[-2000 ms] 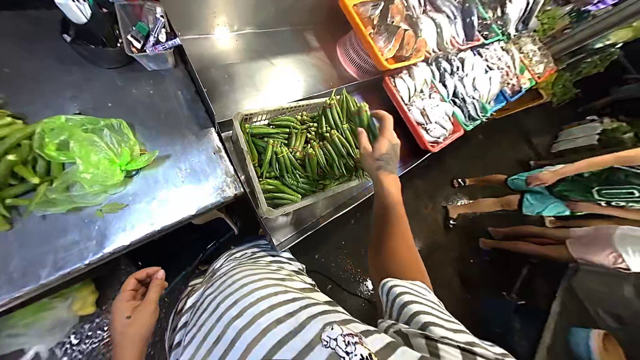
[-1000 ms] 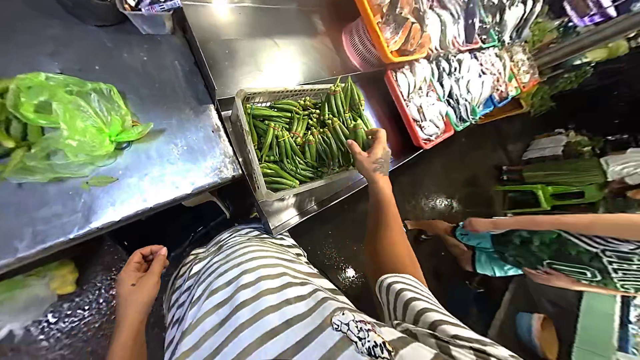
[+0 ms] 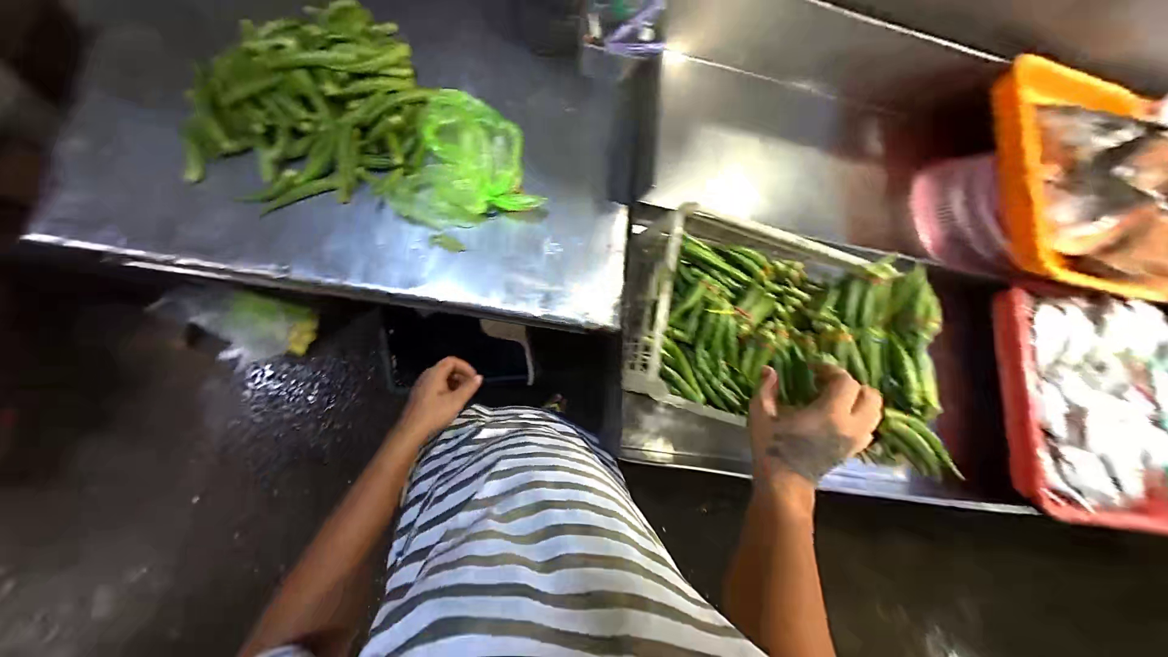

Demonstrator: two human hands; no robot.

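Bundles of okra (image 3: 730,319) fill a pale plastic crate (image 3: 659,301) on the steel counter at the right. My right hand (image 3: 815,424) rests at the crate's near right side, its fingers curled over okra there; whether it grips a bundle is hidden. Some okra lies past the crate's right end. My left hand (image 3: 444,391) hangs in front of the left table, thumb and fingers together, with nothing seen in it. Loose okra (image 3: 310,100) forms a pile on the left metal table, and a green plastic bag (image 3: 465,164) lies against its right side.
The left metal table (image 3: 319,233) has a straight front edge beside the crate. At the right stand an orange crate (image 3: 1015,173) and a red tray (image 3: 1013,392), both with fish, and a pink basket (image 3: 963,210). A clear bag with something green and yellow (image 3: 265,319) lies below the left table.
The view has swung left, showing more of the okra pile. My right hand has moved from the crate's far right end to its near right side.
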